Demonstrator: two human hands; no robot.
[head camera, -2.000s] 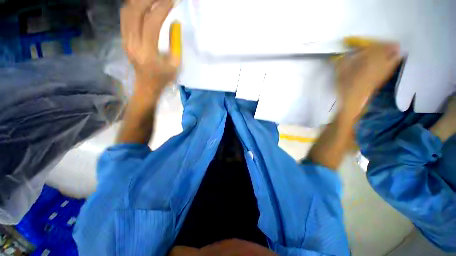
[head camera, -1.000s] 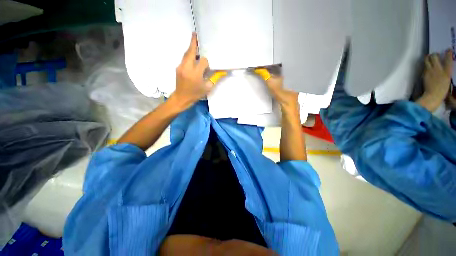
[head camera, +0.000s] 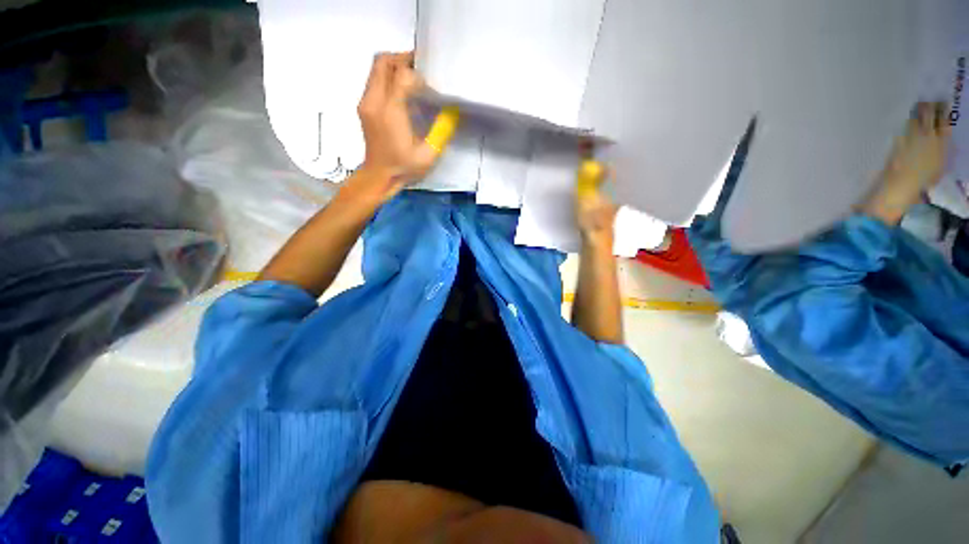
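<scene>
A white box blank (head camera: 510, 53) with rounded flaps lies in front of me and runs off the top edge. My left hand (head camera: 395, 122), with a yellow finger cot on the thumb, grips its near edge at the left of the middle panel. My right hand (head camera: 595, 197), blurred and with a yellow finger cot, holds the near edge at the right of that panel; most of its fingers are hidden under the card. Between the hands a narrow side wall is partly bent, with slit side flaps (head camera: 499, 175) hanging towards my coat.
At right, a neighbouring person's blue sleeve (head camera: 829, 287) and hand (head camera: 914, 165) are close beside white sheets. Clear plastic over black items (head camera: 96, 255) lies at left. A blue crate (head camera: 85, 505) is at lower left, a red object (head camera: 678, 258) beyond my right hand.
The near side wall and its flaps have tilted, and the flaps spread apart between my hands. My left hand has moved slightly left and up, my right slightly down. The neighbour's hand has moved left.
</scene>
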